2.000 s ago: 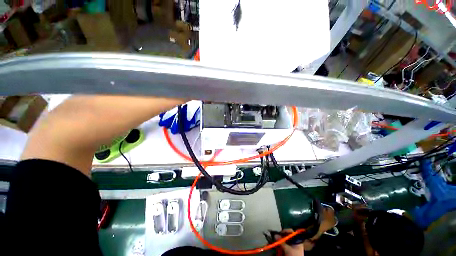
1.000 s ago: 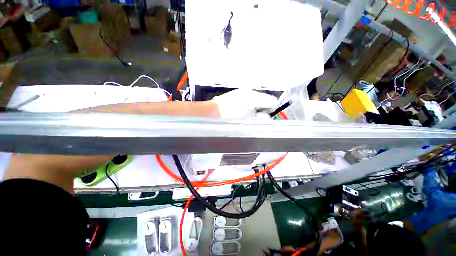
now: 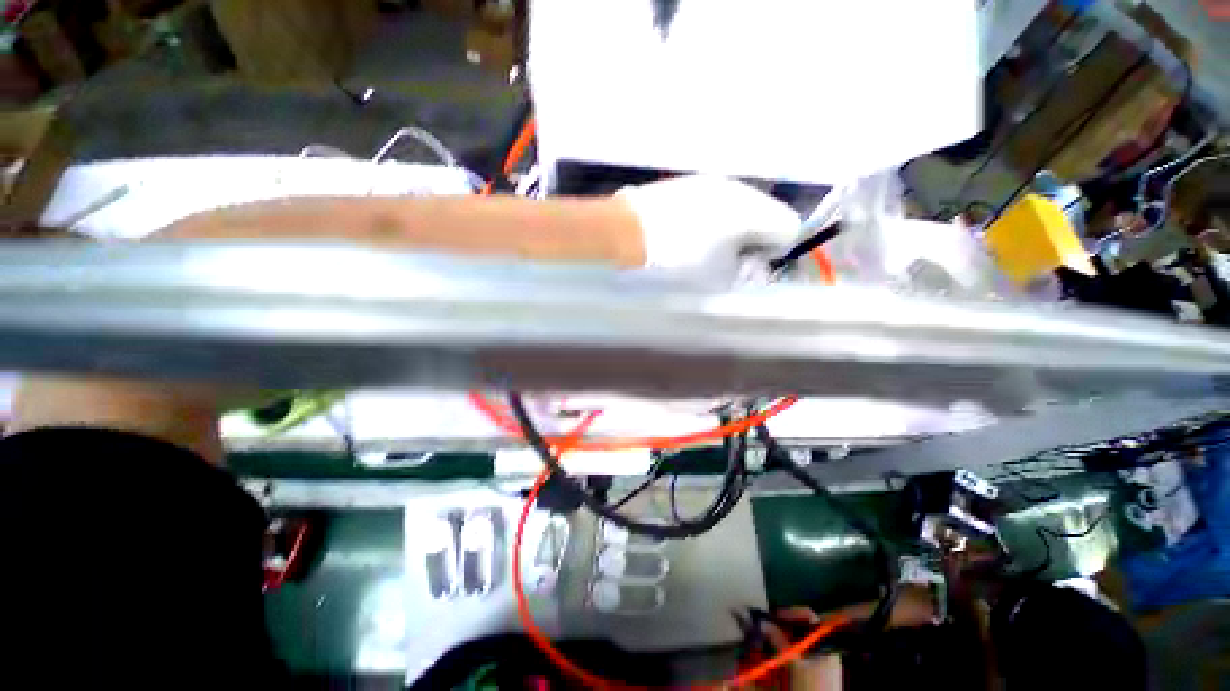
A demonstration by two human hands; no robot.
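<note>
My left hand (image 3: 715, 223), in a white glove, reaches in front of the large white panel (image 3: 755, 95), partly hidden by the metal bar. A thin black stick (image 3: 807, 246) juts from its blurred fingers. My right hand (image 3: 813, 667), bare and cut off by the bottom edge, is around the dark screwdriver (image 3: 758, 632). White oval housings (image 3: 629, 595) lie in a column on the right mat (image 3: 715, 554). More housings (image 3: 476, 554) lie on the left mat (image 3: 432, 634). The bar hides the screw feeder.
A blurred metal bar (image 3: 405, 304) crosses the whole view. The orange hose (image 3: 521, 574) and black cable (image 3: 675, 527) loop over the mats. A red bin (image 3: 285, 551) is at left, a yellow box (image 3: 1036, 239) at upper right. Another person's head (image 3: 1072, 641) is at lower right.
The view has shifted, and the bar now crosses higher. Compared with two seconds ago, my left hand has come into view above the bar, with the black stick. My right hand remains low by the mat.
</note>
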